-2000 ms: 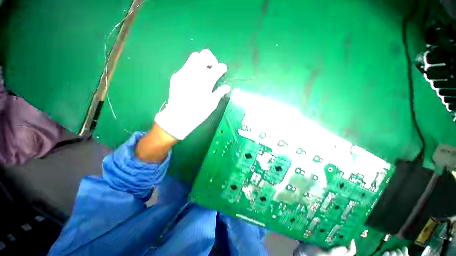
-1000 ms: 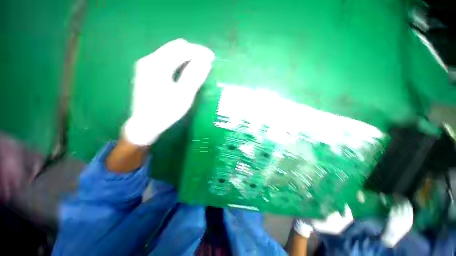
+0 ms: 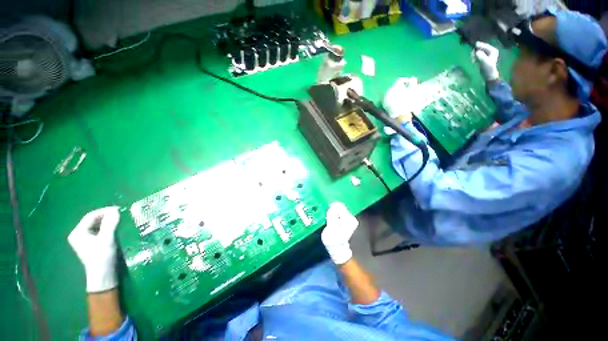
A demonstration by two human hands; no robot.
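A large green printed circuit board lies on the green mat in front of me, with strong glare over its upper part. My left hand, in a white glove, is at the board's left edge with its fingers curled; whether it holds the edge or a thin wire is unclear. My right hand, also gloved, is just off the board's right end with its fingers bent; nothing shows clearly in it. The soldering station stands beyond the board's right end, with a black handle and cable at its holder.
A person in blue sits at the right with another green board. A populated board with black cylinders lies at the back. A fan stands at the far left. A black cord crosses the mat. Loose thin wire lies at the left.
The view has swung right, bringing in the station, the neighbour and the back of the bench. My right hand has come up from the lower rim to beside the board's right end.
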